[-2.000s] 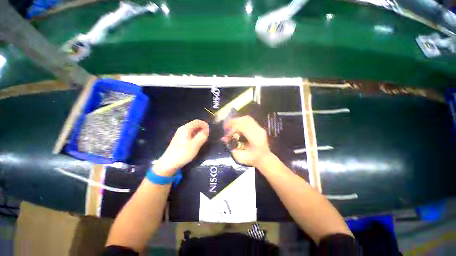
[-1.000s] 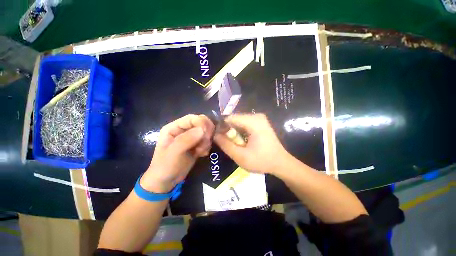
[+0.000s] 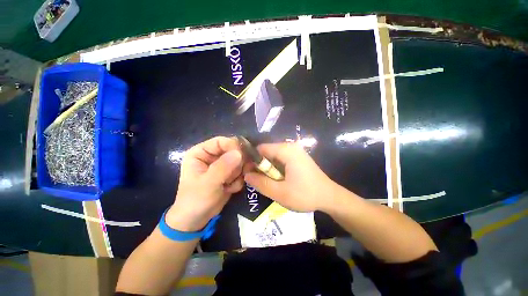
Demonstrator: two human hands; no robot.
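My right hand point(image 3: 295, 176) is closed on a small hand tool point(image 3: 268, 167) with a pale yellow handle and a dark metal tip. The tip points up and left to the fingertips of my left hand point(image 3: 209, 173). My left thumb and fingers are pinched together at the tip; whatever lies between them is too small or hidden to tell. Both hands are over the black printed mat point(image 3: 168, 98). The blue parts bin point(image 3: 113, 139) at the left holds a tangled silver-grey mass of metal parts point(image 3: 72, 147).
A yellow strip point(image 3: 72, 110) lies on the metal parts. A thin strand hangs over the bin's right edge. A clear box point(image 3: 56, 18) with small coloured pieces stands at the top left. Tape strips point(image 3: 389, 115) edge the mat on the dark green bench point(image 3: 463, 121).
The view has tilted down since the earliest frame. The hands have come together, and the tool's tip is now at my left fingertips. The boxes along the top have mostly left the view.
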